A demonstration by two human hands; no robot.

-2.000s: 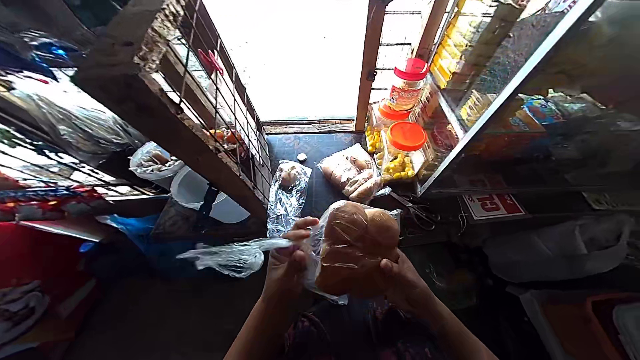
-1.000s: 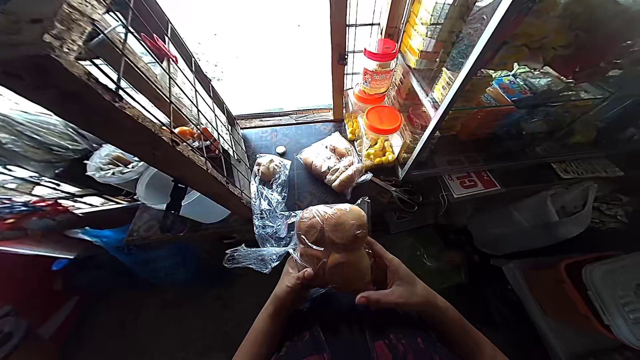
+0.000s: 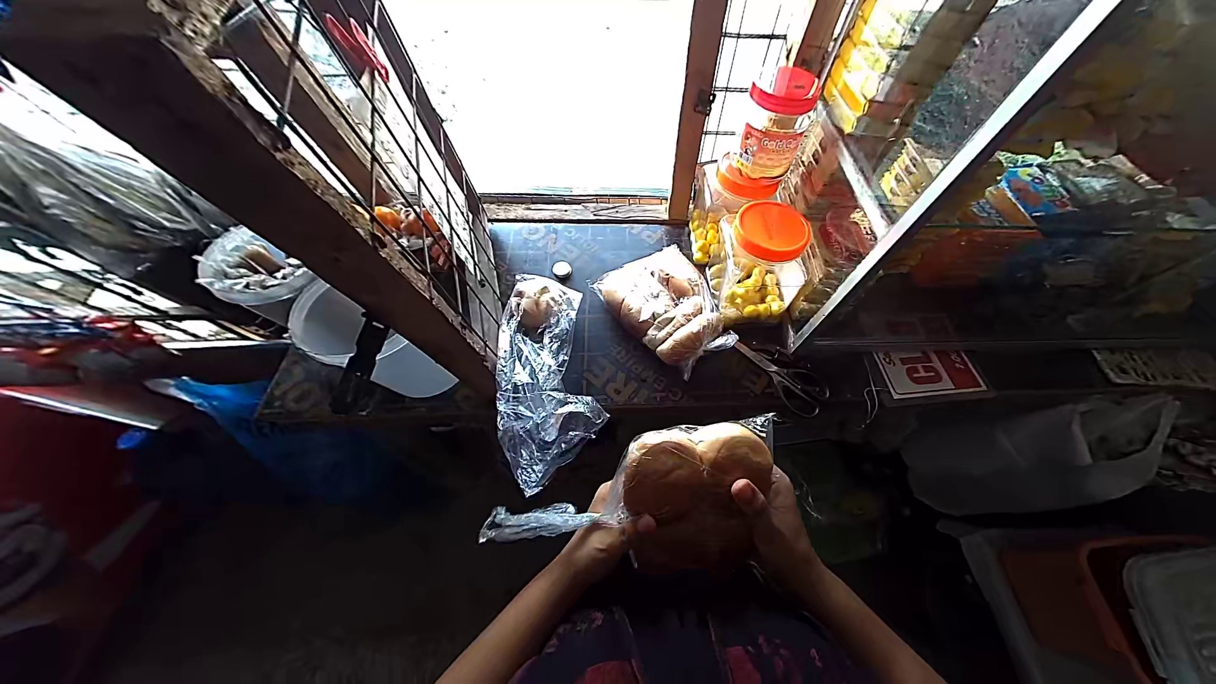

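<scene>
A clear plastic bag of bread rolls is held low in front of me, its twisted end sticking out to the left. My left hand grips its left side, and my right hand holds the right side with the thumb on top. Just beyond, on the dark printed counter, lies a crumpled clear plastic bag with a small brown item inside. To its right rests another bag of rolls, beside a pair of scissors. A small round cap sits near the counter's far side.
Plastic jars with orange lids and a red-lidded jar stand at the counter's right, next to a glass display case. A wood-framed wire grille borders the left. Behind it are a white bucket and a lined container.
The held bag is lower and nearer my body than a second ago, still between both hands. My left hand's fingers were raised at its twisted end two seconds ago; now they grip its side.
</scene>
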